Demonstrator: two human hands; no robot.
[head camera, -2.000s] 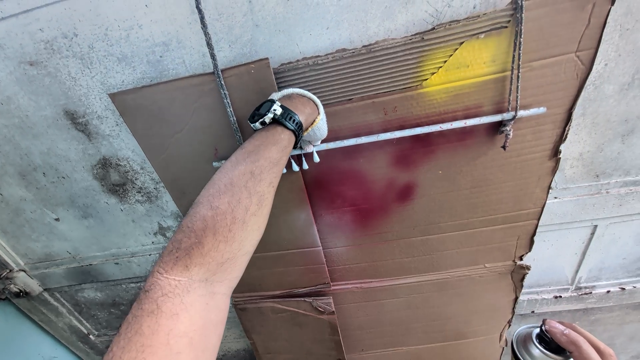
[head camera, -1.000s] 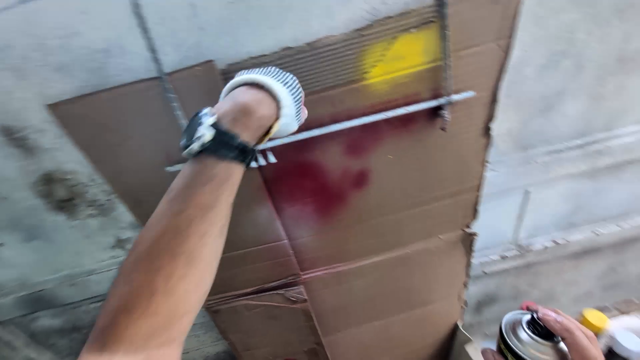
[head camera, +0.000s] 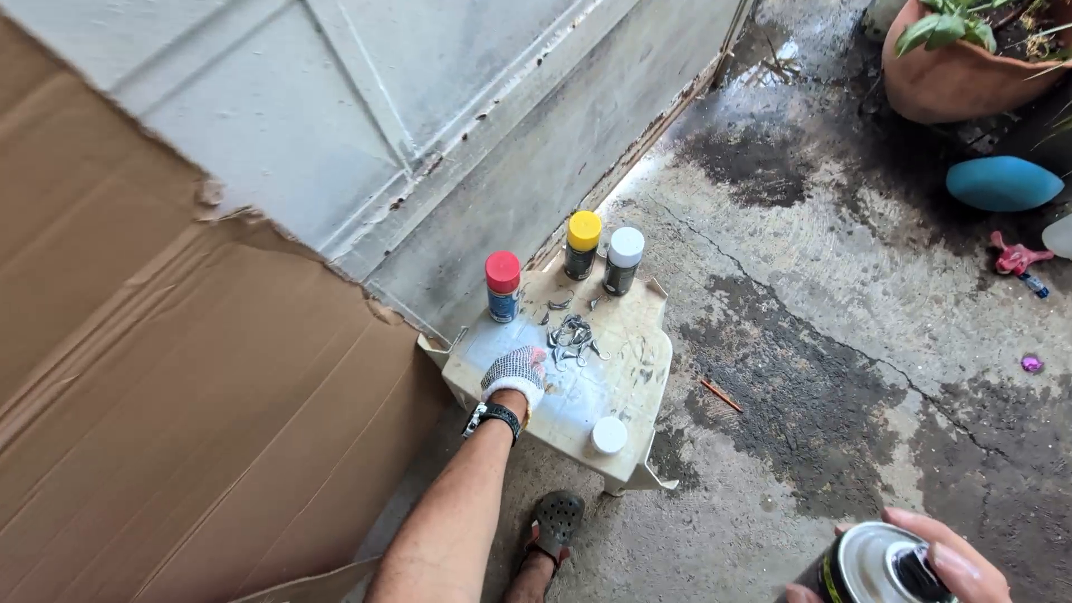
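My left hand (head camera: 515, 373), in a knitted work glove with a watch at the wrist, is over a small plastic stool (head camera: 578, 423), beside a pile of small metal hooks (head camera: 574, 333). Its fingertips are near the closest hooks; whether they pinch one cannot be told. My right hand (head camera: 946, 557), bare, holds an uncapped spray paint can (head camera: 875, 561) at the lower right, a finger by its nozzle. On the stool stand spray cans with a red cap (head camera: 503, 286), a yellow cap (head camera: 583, 244) and a white cap (head camera: 621, 260). A loose white cap (head camera: 609, 435) lies near the stool's front corner.
Cardboard (head camera: 209, 402) leans at the left against a pale metal gate (head camera: 276, 126). The concrete floor (head camera: 779, 469) is cracked and stained. A clay flower pot (head camera: 955, 75), a blue object (head camera: 1003, 183) and a pink toy (head camera: 1015, 254) are at the right. My foot in a clog (head camera: 557, 519) is below the stool.
My left hand has gone from the white rod hanging before the paint-marked cardboard down to the stool. My right hand still holds the spray can. The view has swung right and down.
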